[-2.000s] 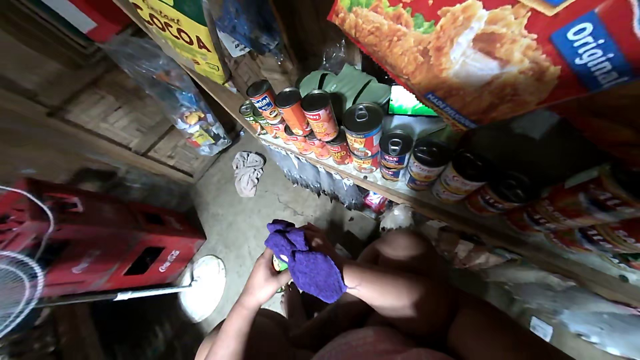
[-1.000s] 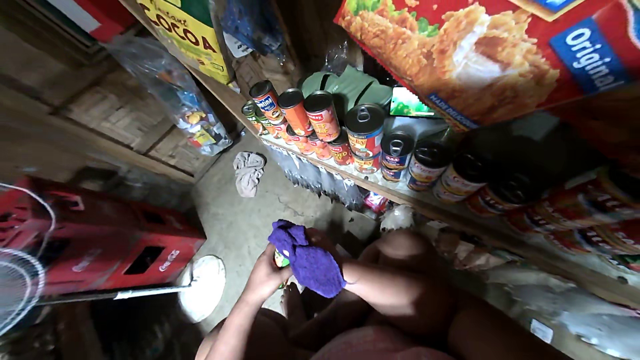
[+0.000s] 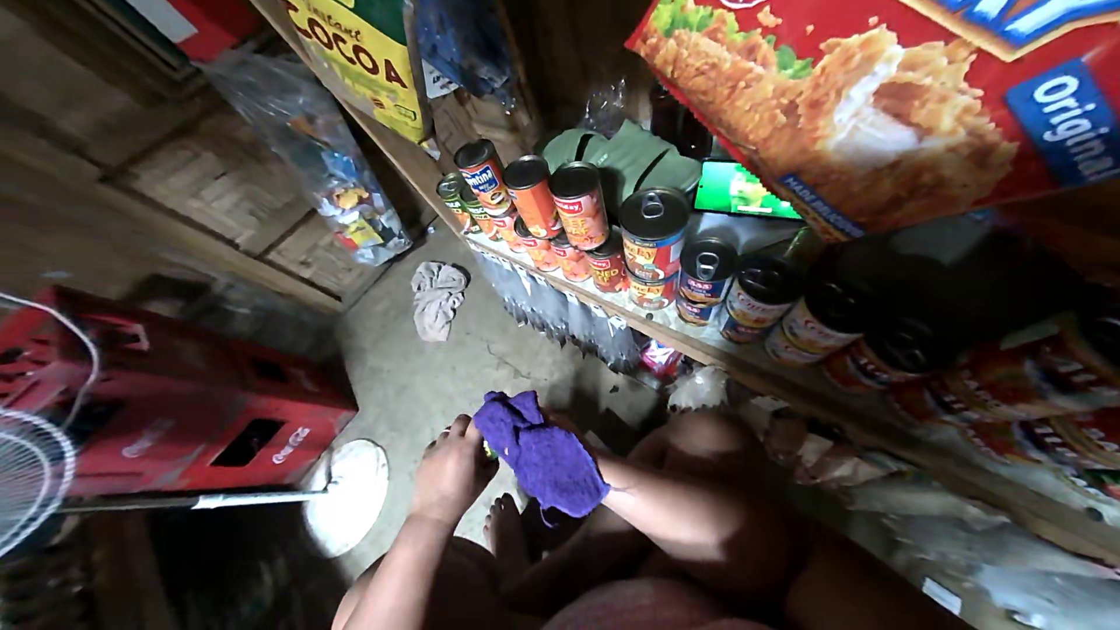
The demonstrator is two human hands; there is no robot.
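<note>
At the lower middle, a purple cloth drapes over my right hand and hides nearly all its fingers. My left hand is beside the cloth's left edge, its fingers curled around a small item with a bit of green and yellow showing. Most of that item is hidden by the hand and the cloth, so its kind cannot be told. Both hands are close together above my knees and the concrete floor.
A wooden shelf holds several food cans, a lit phone screen and green fabric. A red breaded-chicken packet hangs close above. Red crates and a fan stand left. A grey rag lies on the floor.
</note>
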